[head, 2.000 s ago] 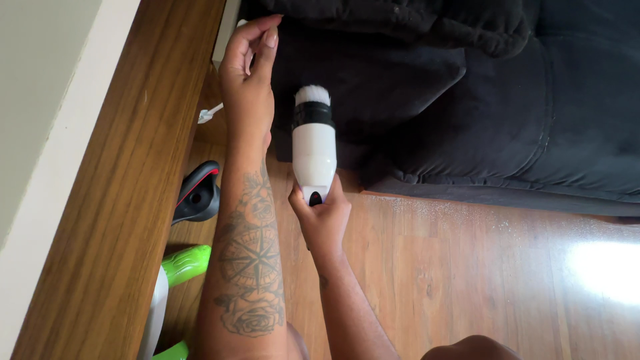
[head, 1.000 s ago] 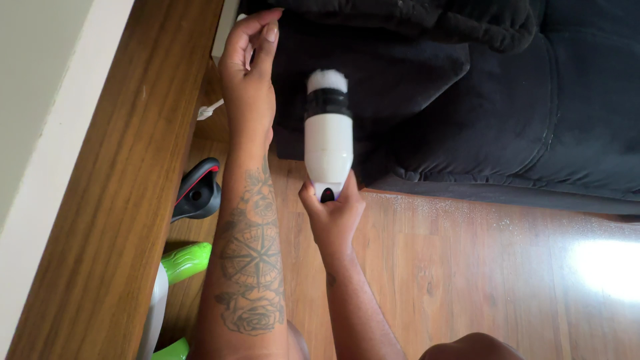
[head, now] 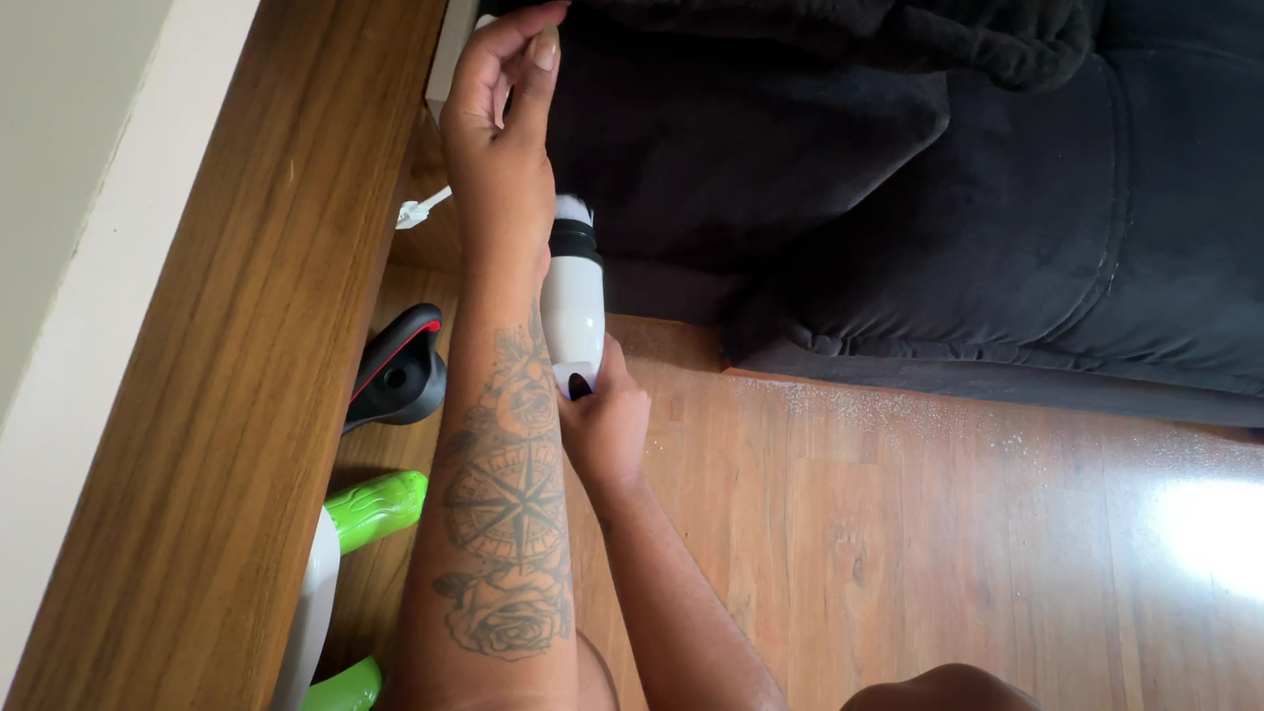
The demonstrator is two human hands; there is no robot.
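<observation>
A white handheld electric scrubbing brush [head: 575, 308] with a black collar and white bristles is gripped at its lower end by my right hand [head: 612, 425]. Its bristle end points up toward the dark upholstered sofa [head: 711, 168], and its left side is partly covered by my left wrist. Above the brush, my left hand [head: 506, 114] is raised at the sofa's left end, its fingers bent and the thumb near the fingertips. Whether those fingers pinch anything cannot be seen. A tattooed forearm runs down from that hand.
Along the left runs a wooden furniture top [head: 227, 296]. Beside it are a black object with a red edge [head: 400, 370], a bright green object [head: 380, 509] on a white curved part, and a white cable end [head: 420, 209]. Pale specks lie on the wood-look floor [head: 839, 513] by the sofa.
The brush and my right hand have shifted left since a second ago, so my left wrist now overlaps the brush. Before that they moved slightly right. My left hand has barely moved.
</observation>
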